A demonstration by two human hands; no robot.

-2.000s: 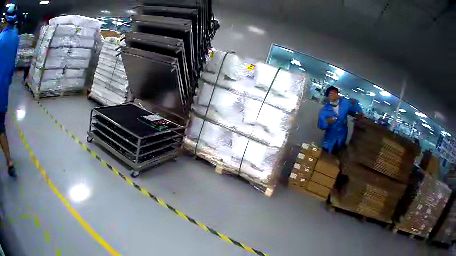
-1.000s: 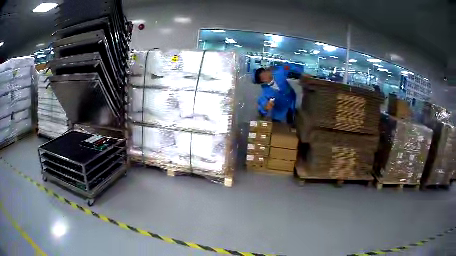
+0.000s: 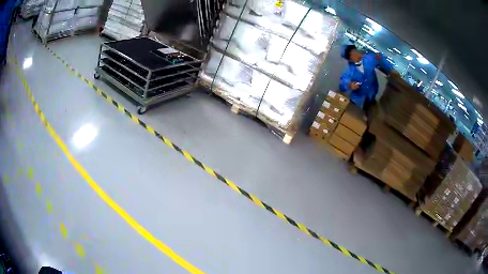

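Neither of my hands is in the picture. Nearest in front of me is the grey floor [image 3: 176, 176] with a solid yellow line [image 3: 99, 191] and a yellow-black striped line [image 3: 229, 183]. Beyond the striped line stands a low metal cart [image 3: 144, 72] on castors, with several black shelves and a few small items on its top. A large wrapped white pallet load [image 3: 270, 59] stands to the right of the cart. Small dark things [image 3: 51, 270] show at the bottom left edge, too cut off to tell.
A person in a blue smock [image 3: 364, 75] stands behind stacked brown cartons [image 3: 340, 126]. Flat brown cardboard stacks [image 3: 398, 144] and a wrapped pallet [image 3: 452, 192] stand at the right. More white wrapped loads [image 3: 67, 18] stand at the upper left. Blue clothing [image 3: 5, 27] shows at the left edge.
The view has tilted and turned down and to the left since one second ago, so more floor shows. The cart and pallets sit higher in the picture.
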